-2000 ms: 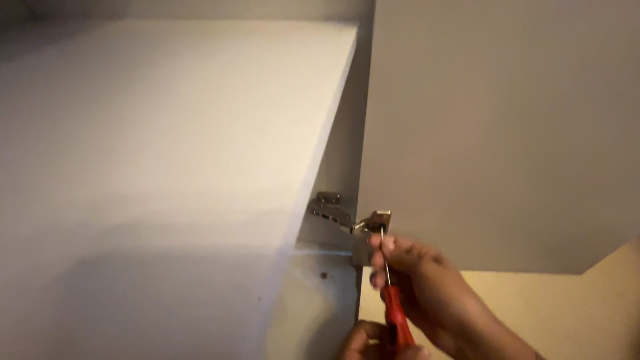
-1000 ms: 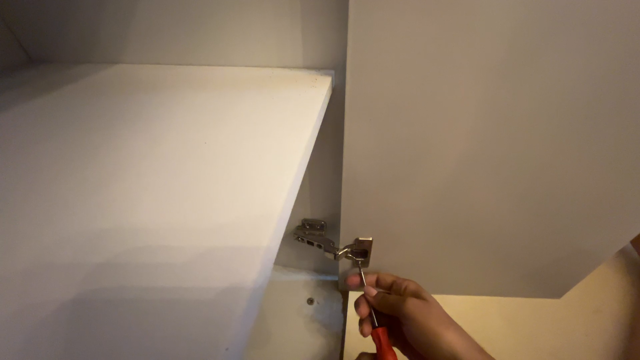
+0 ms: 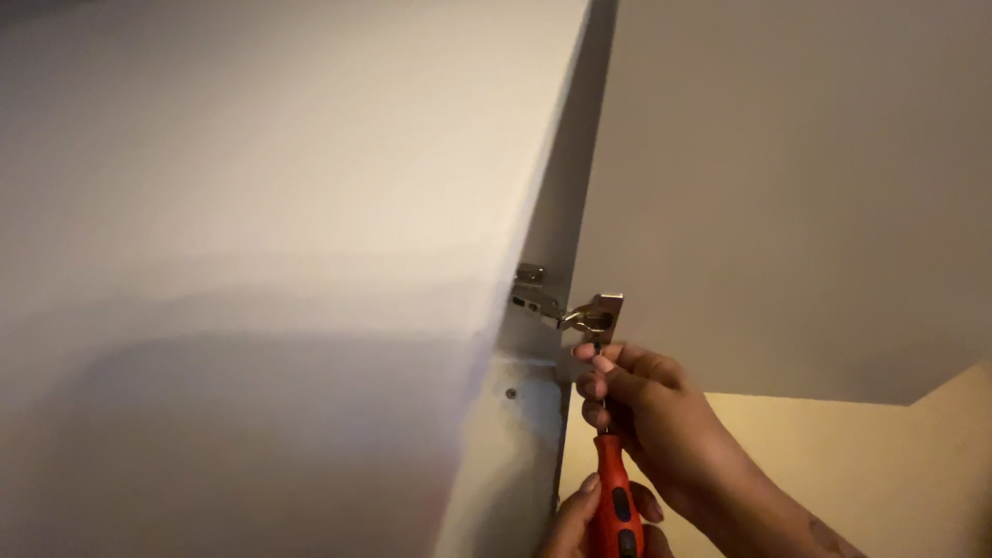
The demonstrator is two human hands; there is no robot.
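A metal concealed hinge joins the grey cabinet door on the right to the inside wall of the cabinet. Just below its cup plate, my right hand pinches the thin shaft of a screwdriver near the tip. The screwdriver's red handle with dark inserts points down, and the fingers of my left hand are wrapped around it at the bottom edge. A small dark screw seems to be at the tip, partly hidden by my fingertips.
A wide white shelf panel fills the left, its slanted edge close to the hinge arm. A screw head shows in the pale cabinet panel below. The door's lower edge runs above a yellowish surface at right.
The view has shifted and come closer. My right hand stays at the shaft below the hinge. My left hand, out of view one second ago, shows again on the handle.
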